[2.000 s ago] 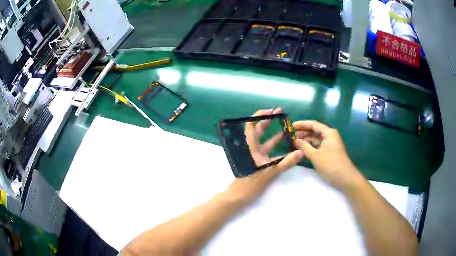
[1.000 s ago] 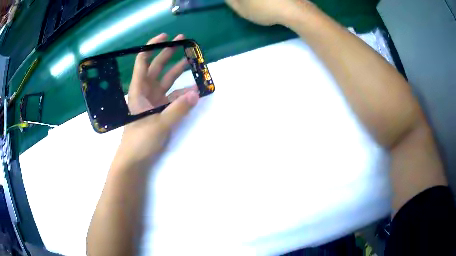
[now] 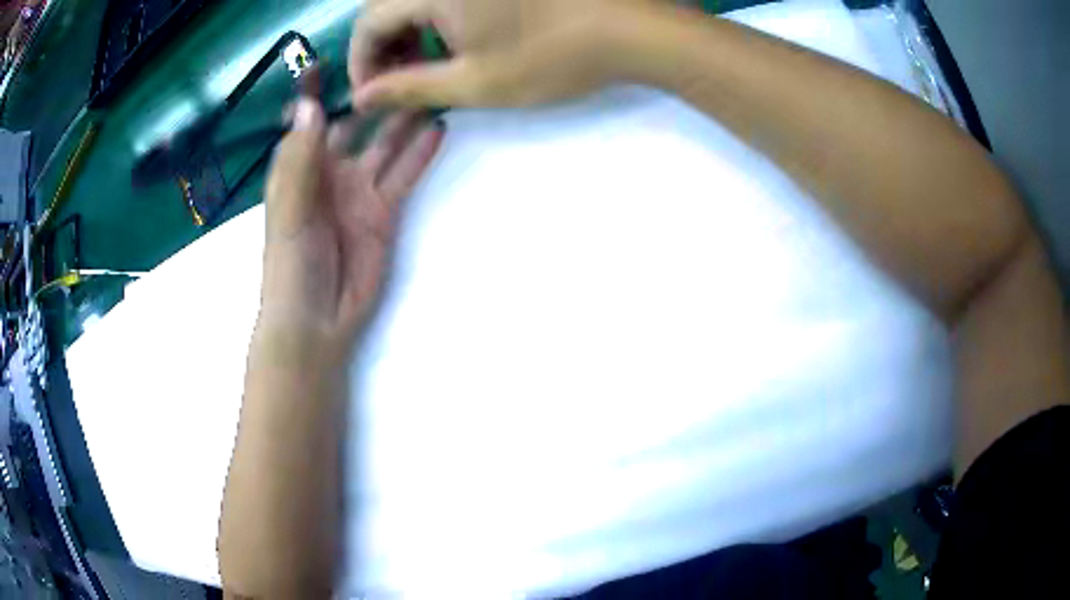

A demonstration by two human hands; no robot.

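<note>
A blurred dark strip, seemingly a black phone frame seen nearly edge-on (image 3: 252, 141), runs leftward from between my hands. My right hand (image 3: 464, 53) has thumb and fingertips closed at its right end. My left hand (image 3: 334, 205) is palm up below it, fingers spread and thumb tip over the strip; its grip is unclear. Another black frame (image 3: 249, 84), with a white patch at its top corner and gold marks at its lower left, shows behind the strip. Whether it lies on the bench is unclear.
The white sheet (image 3: 634, 305) lies under my forearms on the green bench (image 3: 129, 217). Another black frame (image 3: 76, 244) and a pale cable with yellow-green fitting (image 3: 73, 278) are at left. The black tray (image 3: 135, 47) and yellow-brown rod (image 3: 68, 176) are at upper left.
My right hand has come left from the top edge to beside my left hand. The held frame has swung from face-on to nearly edge-on. Another frame now shows behind it.
</note>
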